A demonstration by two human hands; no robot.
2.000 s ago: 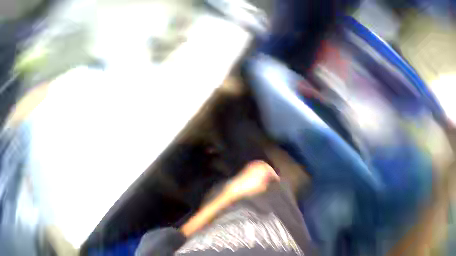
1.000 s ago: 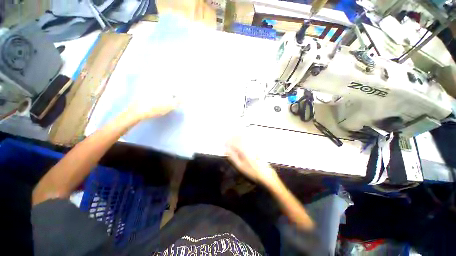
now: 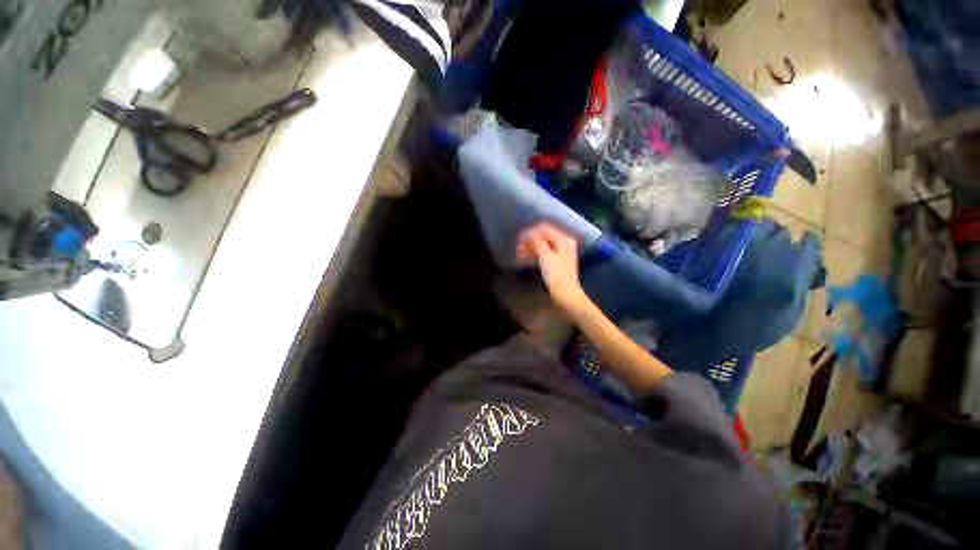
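My right hand (image 3: 548, 256) has its fingers curled on a light blue cloth piece (image 3: 500, 183), which lies over the near edge of the right blue crate. The fingertips are partly blurred. A light blue-grey cloth panel (image 3: 54, 489) shows at the lower left of the white table. A dim brownish patch at the left picture edge may be part of my left hand or arm; it is cut off and unclear.
Black scissors (image 3: 167, 148) and a slim dark tool (image 3: 267, 114) lie by the sewing machine head (image 3: 54, 118). The blue crate (image 3: 741, 231) holds clear plastic bags and red items. Black and white strips (image 3: 414, 32) hang at the table's edge. Scraps litter the tiled floor.
The view has swung right from the table to the crate. My right hand has moved from the table's near edge to the cloth at the crate. My left hand has left clear view.
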